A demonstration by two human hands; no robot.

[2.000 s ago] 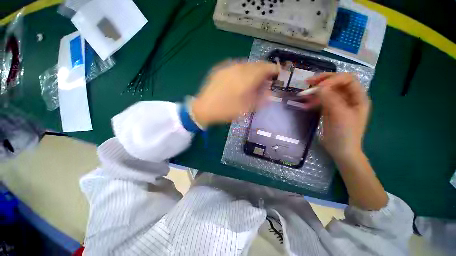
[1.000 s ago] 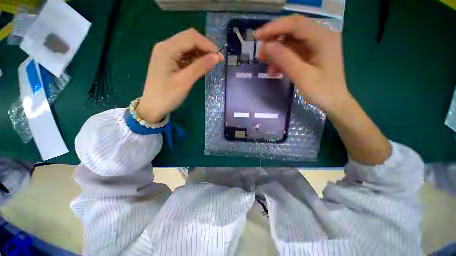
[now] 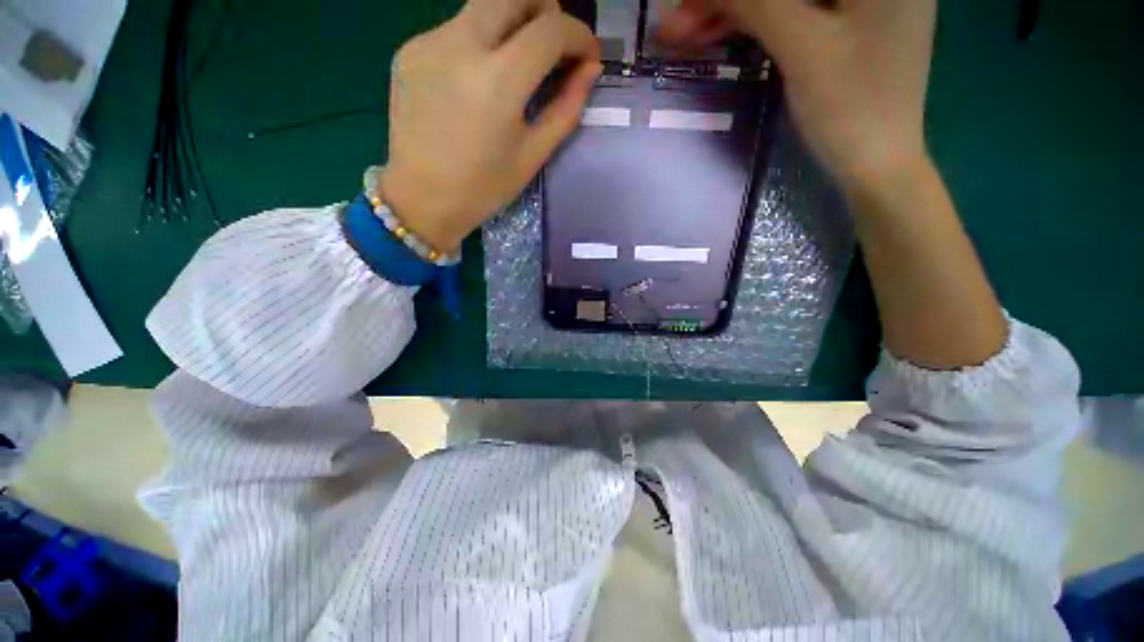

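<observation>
The opened phone body lies upright in view, its grey-violet inner face bearing white strips. Its top end is cut off by the frame's upper edge and partly covered by my hands. My left hand is over its upper left edge, fingers pinched. A thin dark cable runs out leftwards from behind this hand; its held part is hidden. My right hand is over the upper right, partly cut off, its fingertips blurred near the top parts. What it holds cannot be seen.
Bubble wrap lies under the phone on the green mat. A bundle of black cables is fanned out at the left. Beyond it are a white card with a grey patch and a white strip with blue tape.
The view has shifted, so the phone sits higher and the parts box is out of frame. My left hand has come over the phone's upper left edge. A thin cable now shows left of it.
</observation>
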